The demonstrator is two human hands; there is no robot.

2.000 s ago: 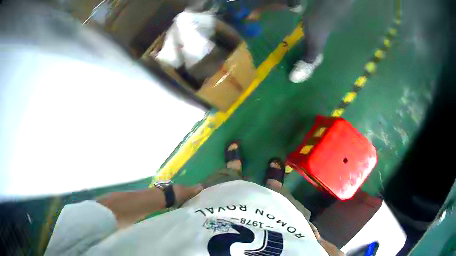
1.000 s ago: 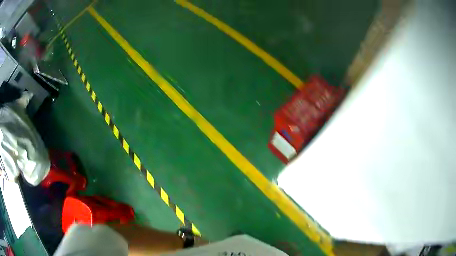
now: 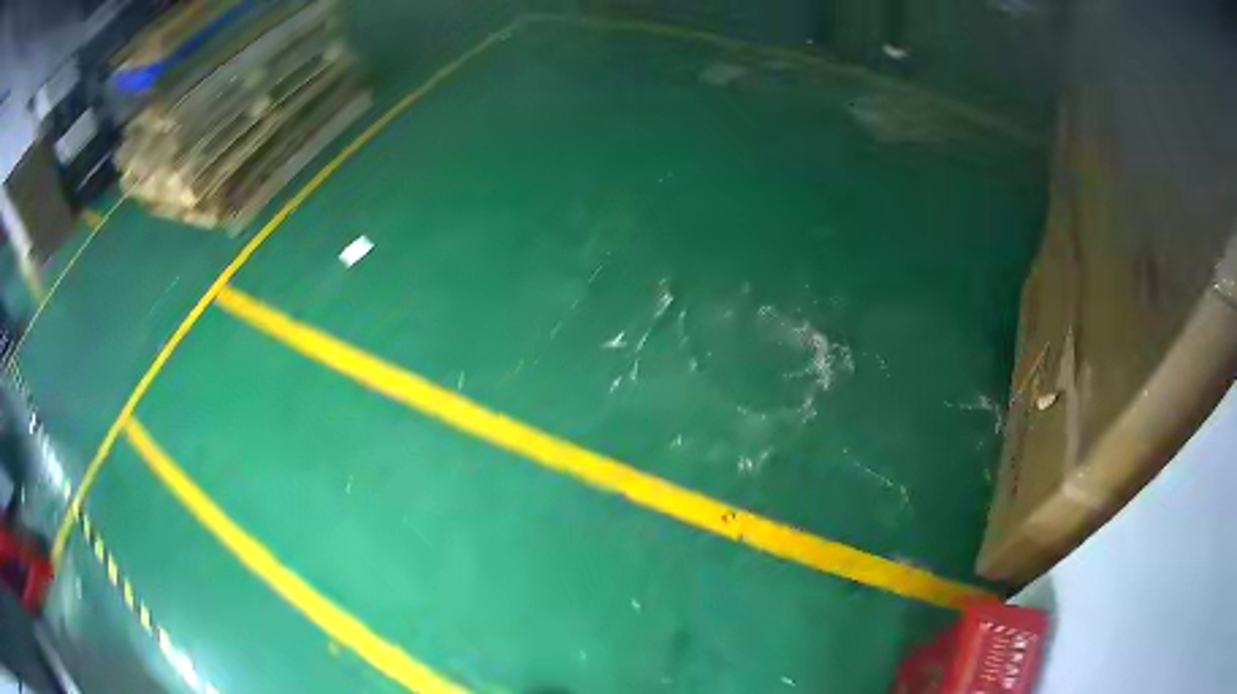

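Neither of my hands is in view. What lies nearest in front of me is the green painted floor [image 3: 570, 298] with yellow lines. A red crate [image 3: 997, 651] with pale lettering is cut off by the bottom edge at the lower right. A large brown cardboard carton [image 3: 1051, 434] stands above it along the right side. A small white piece [image 3: 356, 251] lies flat on the floor at the upper left.
Stacked wooden pallets [image 3: 238, 122] stand at the upper left, with a blue strip on top. Black-yellow tape [image 3: 115, 569] runs along the lower left. A red thing, perhaps a stool, is cut off at the left edge. A large pale surface fills the lower right corner.
The view has swung across the floor. My left forearm with its black wristband has gone out of view. The red crate now shows lower right; pallets and the brown carton have come into view.
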